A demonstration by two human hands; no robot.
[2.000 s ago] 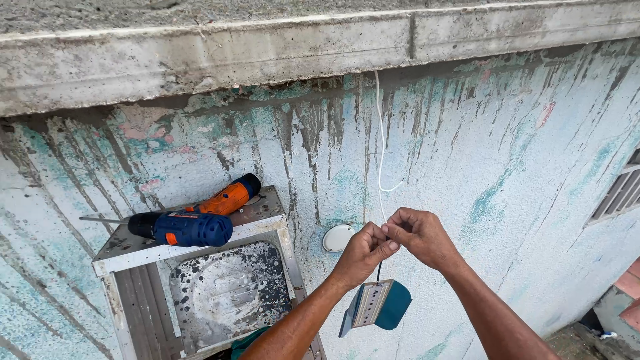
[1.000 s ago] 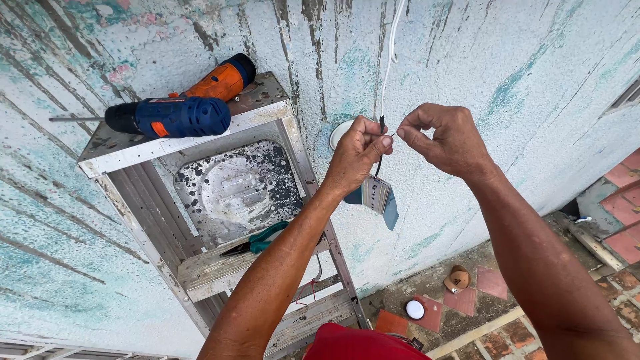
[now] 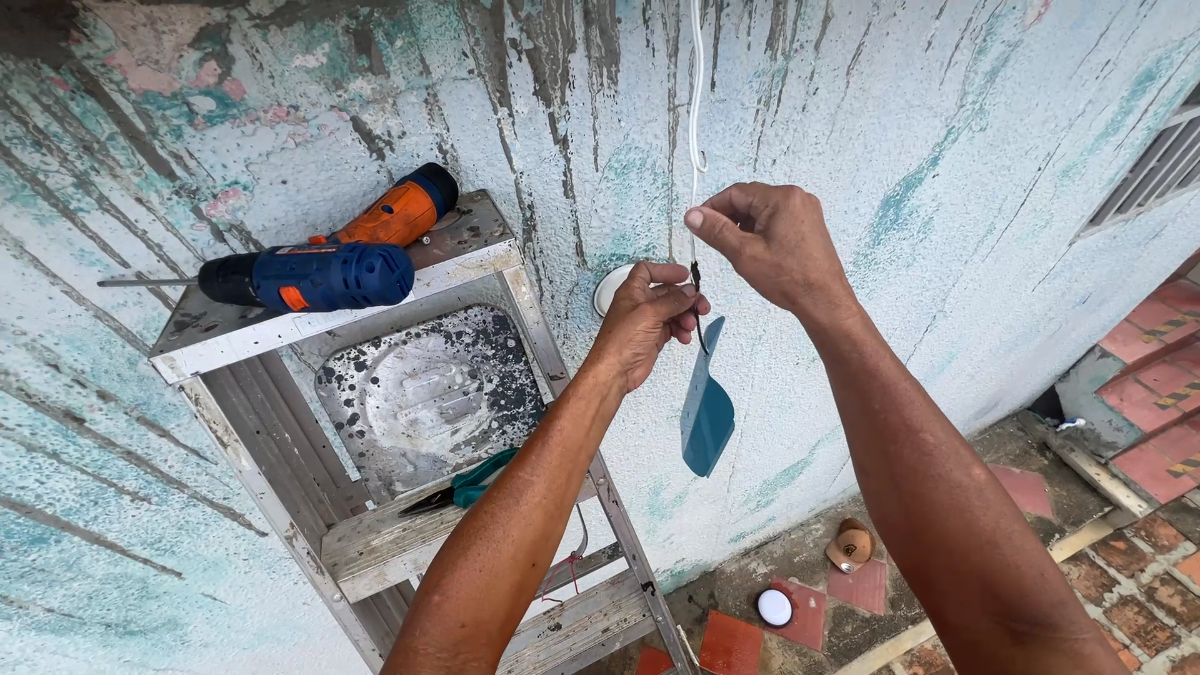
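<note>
A white cable [image 3: 697, 103] hangs down the painted wall and meets a dark taped-looking joint [image 3: 695, 275] above a short black wire. My left hand [image 3: 649, 319] pinches the black wire just under that joint. Above it, my right hand [image 3: 773, 239] has thumb and forefinger at the thin white strand of the cable. A teal, curved sheet-like fixture [image 3: 708, 417] dangles from the black wire below my left hand. Behind my left hand, a round white disc [image 3: 612, 289] shows on the wall, partly hidden.
To the left stands an aluminium stepladder [image 3: 333, 323] with a blue and orange cordless drill [image 3: 328, 275] lying on top. Teal-handled pliers [image 3: 469, 483] rest on a lower step. On the ground are a tan cap [image 3: 851, 546], a white round lid [image 3: 774, 607] and loose red tiles [image 3: 731, 642].
My right hand has moved up from beside my left fingers to the strand above the joint. The hanging fixture has turned, so its teal face shows more. The view has shifted.
</note>
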